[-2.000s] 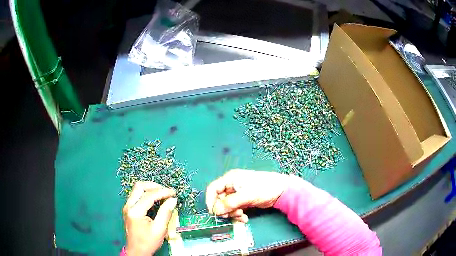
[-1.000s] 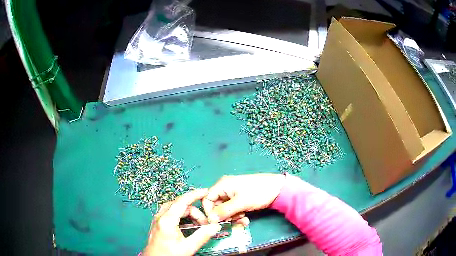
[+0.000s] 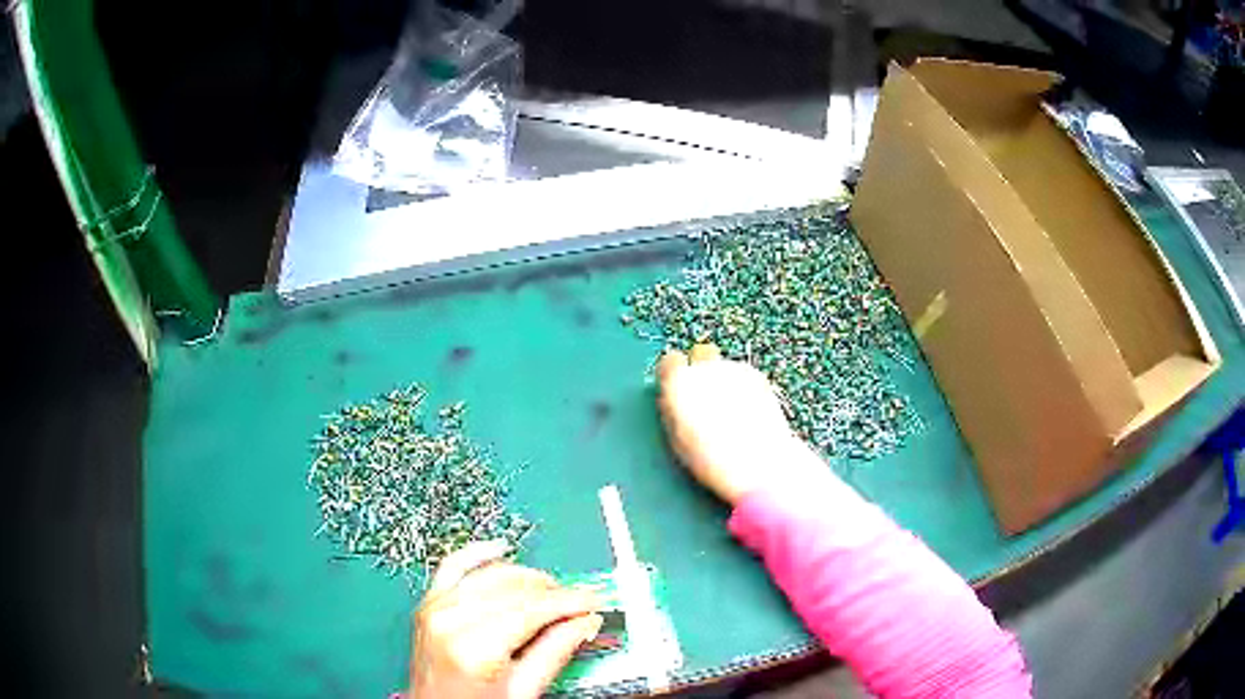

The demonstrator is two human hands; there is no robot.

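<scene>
My right hand (image 3: 724, 417) is at the left edge of the large right-hand pile of components (image 3: 806, 307), fingertips pointing away from me; whether they hold a component cannot be told. My left hand (image 3: 498, 628) is over the left part of the board holder (image 3: 655, 642) at the bench's front edge, thumb and forefinger close together over the circuit board; whether a part is between them is not clear. A pale upright strip (image 3: 619, 526) of the holder shows beside it. The board is mostly hidden; a dark red part (image 3: 605, 639) shows by the thumb. The smaller left-hand pile (image 3: 407, 478) lies beyond my left hand.
An open cardboard box (image 3: 997, 314) stands right of the large pile. A silver-grey frame (image 3: 574, 205) lies behind the piles, with a crumpled clear plastic bag (image 3: 444, 116) on it. A green post (image 3: 116, 178) rises at the left. The bench has a green mat (image 3: 273, 546).
My right hand has left the board and moved up and right to the large pile. My left hand first moved right onto the board and has stayed there. The pale strip has come into view.
</scene>
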